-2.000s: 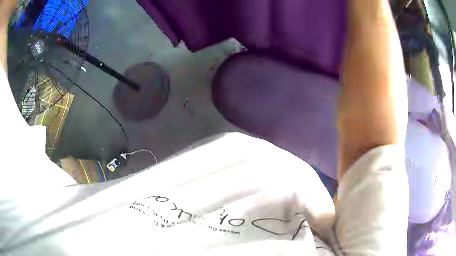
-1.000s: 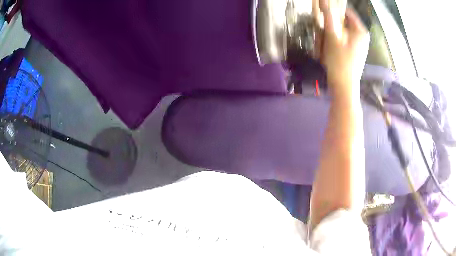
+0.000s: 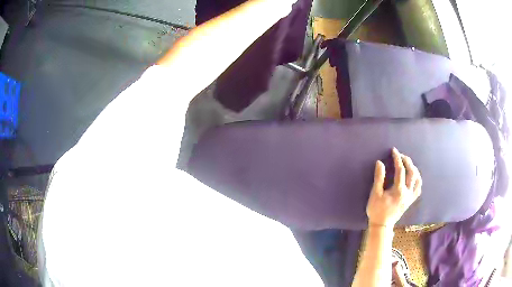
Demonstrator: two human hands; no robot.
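The dark purple garment (image 3: 247, 75) hangs at the upper middle, beyond the padded board, partly hidden behind my left arm. My left arm reaches up and out past the top edge; my left hand is out of the picture. My right hand (image 3: 393, 188) is over the right part of the grey-violet padded board (image 3: 292, 168), fingers apart and holding nothing; I cannot tell whether it touches the cover. The board shows no garment under my right hand.
A tan perforated mat (image 3: 412, 249) lies below the board at right, with part of a silvery object (image 3: 400, 263) on it, perhaps the iron. A brighter purple heap (image 3: 460, 252) is beyond it. A second padded surface (image 3: 387, 84) is behind the board. A blue crate (image 3: 8, 106) is at far left.
My right hand has let go of the silvery iron and moved down over the board. The garment has moved away, mostly out past the top edge. My left arm has come into view.
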